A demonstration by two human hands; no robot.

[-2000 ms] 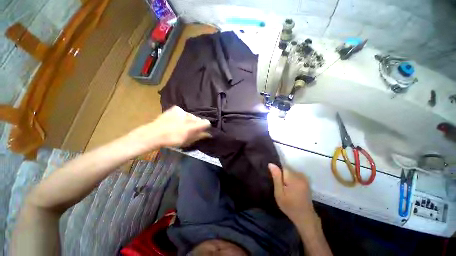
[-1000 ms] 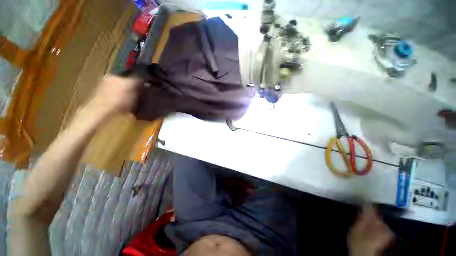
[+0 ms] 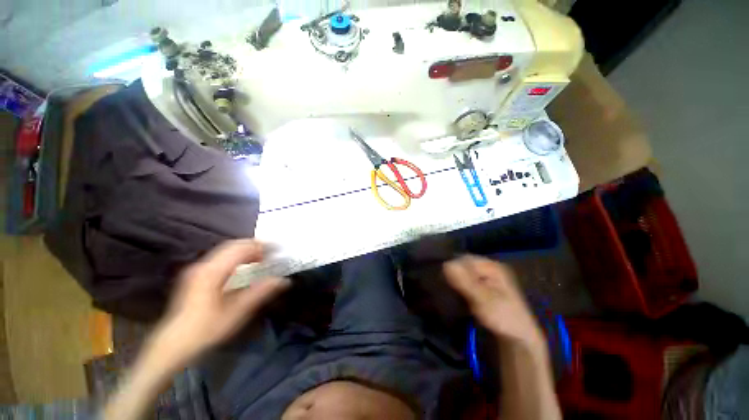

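The dark brown garment piece (image 3: 156, 205) lies limp on the left of the machine table, its right part by the presser foot (image 3: 241, 146) under the bright lamp. My left hand (image 3: 218, 291) is blurred at the table's front edge, beside the cloth, fingers apart and empty. My right hand (image 3: 491, 295) is blurred in front of the table, above my lap's right side, with nothing in it. The cream sewing machine (image 3: 378, 82) stands behind. Scissors with yellow and red loops (image 3: 397, 182) and blue snips (image 3: 472, 180) lie on the white bed (image 3: 328, 221).
A grey tool tray (image 3: 51, 172) stands at the far left behind the cloth. A round clear dish (image 3: 543, 137) sits at the bed's right end. An orange-red crate (image 3: 645, 246), a blue crate (image 3: 526, 230) and a red stool (image 3: 608, 361) are at the right.
The view has swung right. My left hand has let go of the garment piece and moved toward the table's front edge. The cloth now spreads at the left. My right hand has moved too.
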